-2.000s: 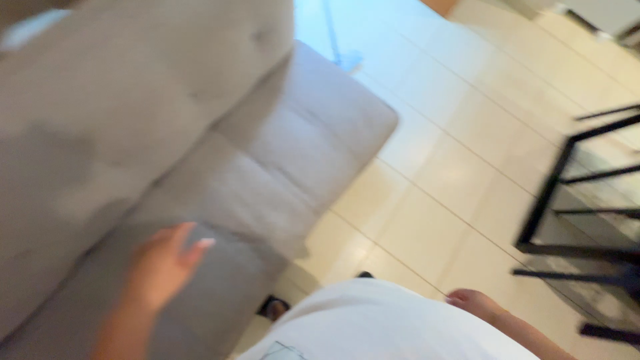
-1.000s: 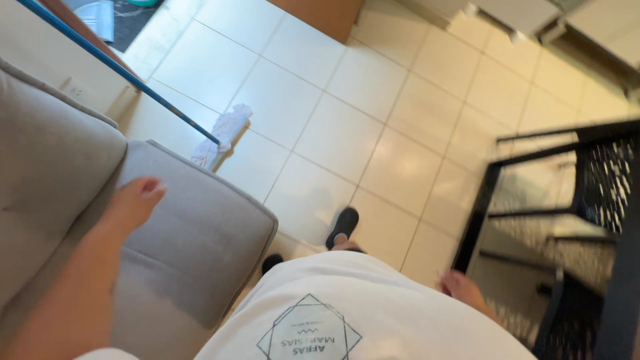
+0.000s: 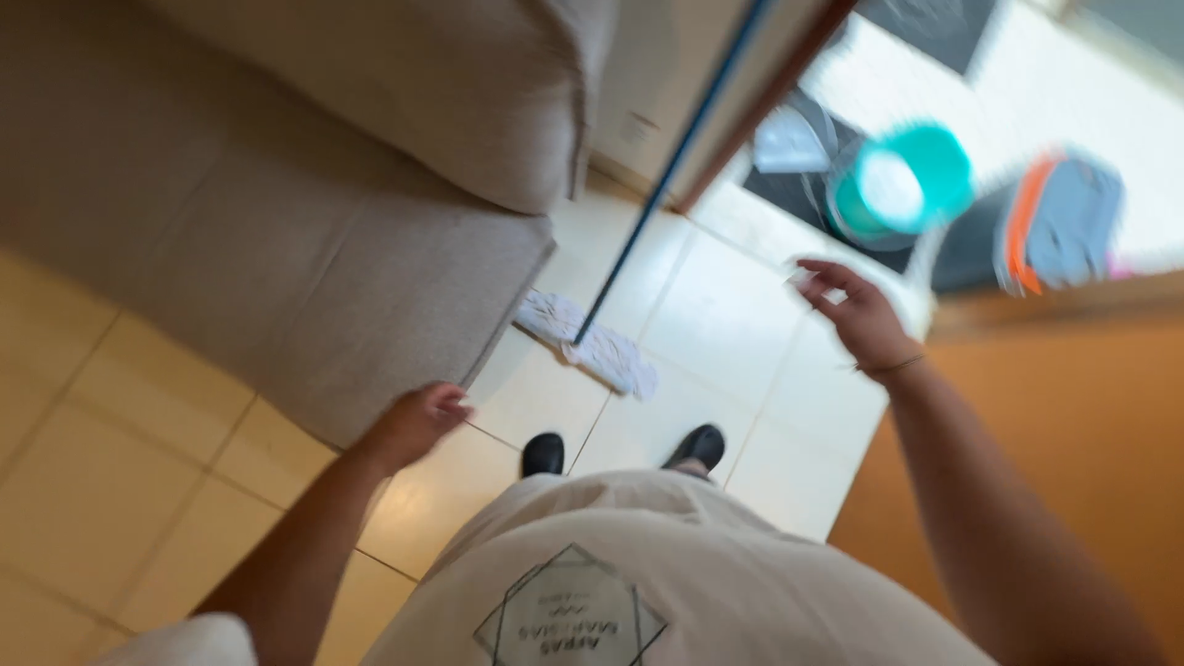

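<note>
My left hand (image 3: 421, 427) hangs beside the front edge of the grey upholstered sofa (image 3: 398, 268), fingers loosely curled with nothing seen in them. Raised at the right, my right hand (image 3: 856, 314) has its thumb and fingers bent close together; a small pale blurred patch shows at the fingertips, and I cannot tell whether it is something held. Between the hands, a floor mop or squeegee with a blue pole (image 3: 661, 180) leans upward. Its head is wrapped in a white cloth (image 3: 592, 344) and rests on the tiles by the sofa corner, apart from both hands.
Past the doorway stand a teal bucket (image 3: 953, 176), a pale container (image 3: 788, 139) and a grey item with an orange band (image 3: 1064, 222). An orange-brown wooden panel (image 3: 1008, 398) borders the right side. My black shoes (image 3: 543, 454) are on the tiled floor (image 3: 740, 370).
The view has turned strongly toward the doorway. My right hand, low by the shirt one second ago, is now raised and extended forward. The cloth-wrapped head and pole now appear straight ahead.
</note>
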